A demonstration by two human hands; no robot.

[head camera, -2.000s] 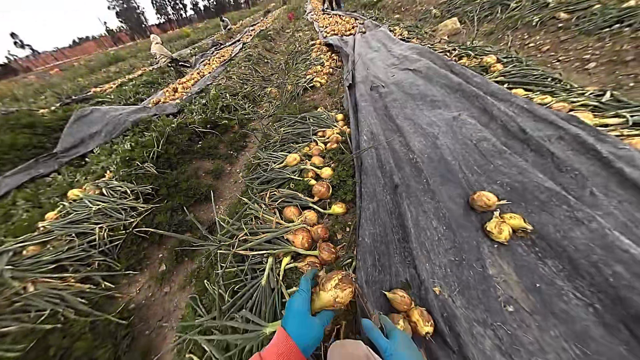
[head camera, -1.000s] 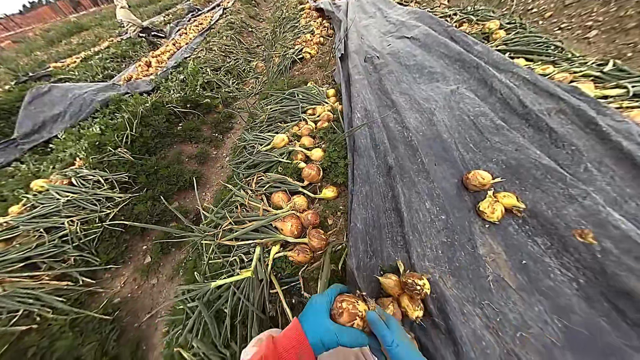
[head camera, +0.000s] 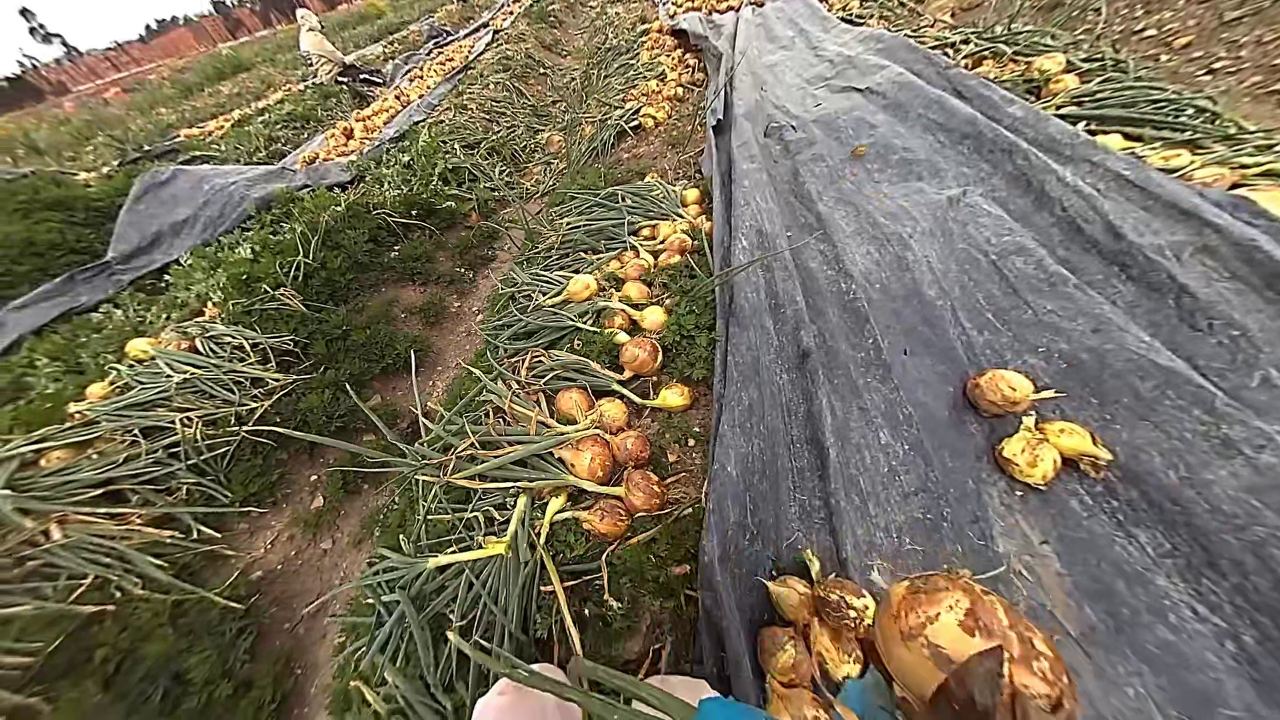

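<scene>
Only small blue-gloved parts of my hands show at the bottom edge: my left hand (head camera: 730, 709) beside green onion leaves (head camera: 610, 688), and my right hand (head camera: 868, 694) between a small pile of onions (head camera: 815, 625) and a large brown onion (head camera: 950, 635). The fingers are hidden, so their grip cannot be made out. A dark pointed thing (head camera: 972, 688) overlaps the large onion. Three trimmed onions (head camera: 1030, 455) lie apart on the grey fabric sheet (head camera: 850, 330). Left of the sheet, onions with long green leaves (head camera: 590, 458) lie in a row.
More leafy onions (head camera: 150, 430) lie at far left beyond a dirt furrow (head camera: 320, 560). A second grey sheet (head camera: 190, 215) carries many onions (head camera: 390, 105); a person (head camera: 320, 50) is bent low beside it. Another onion row (head camera: 1150, 140) runs along the sheet's right side.
My hands, which held an onion together near the small pile one second ago, have moved down, mostly out of view. A large onion now shows at the lower right.
</scene>
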